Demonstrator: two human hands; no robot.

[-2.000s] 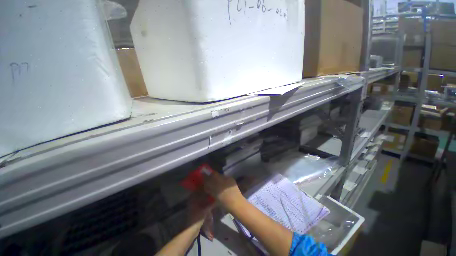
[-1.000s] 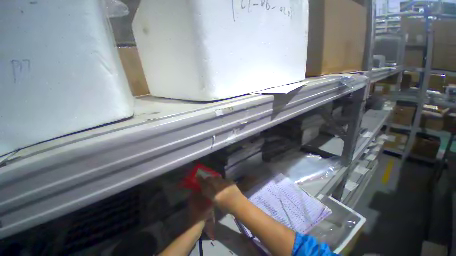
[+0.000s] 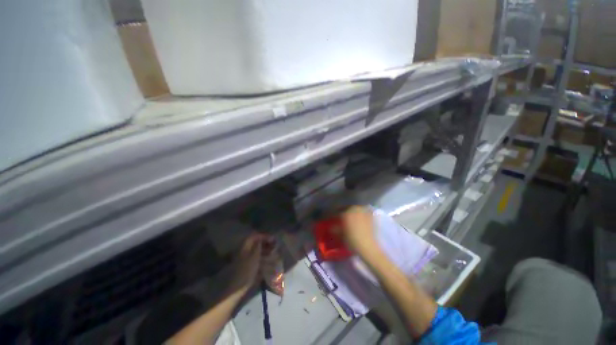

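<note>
My right hand grips the red plastic bin by its right side, over the left part of the printed list. The list lies on a clipboard, whose left edge shows. My left hand, in shadow under the upper shelf, holds a small clear bag with reddish-copper bits hanging from its fingers. A dark pen lies below it. A few tiny dark and coppery bits lie on the pale shelf. The bin's inside is blurred.
A pale-rimmed white bin stands right of the list, with clear plastic behind. Large white foam boxes stand on the upper shelf, whose edge runs above my hands. A person's grey-clothed leg or knee shows at lower right.
The red bin and my right hand have moved right, from beside my left hand to over the list. My hands are now apart. The view has tilted down, and the grey-clothed part has appeared.
</note>
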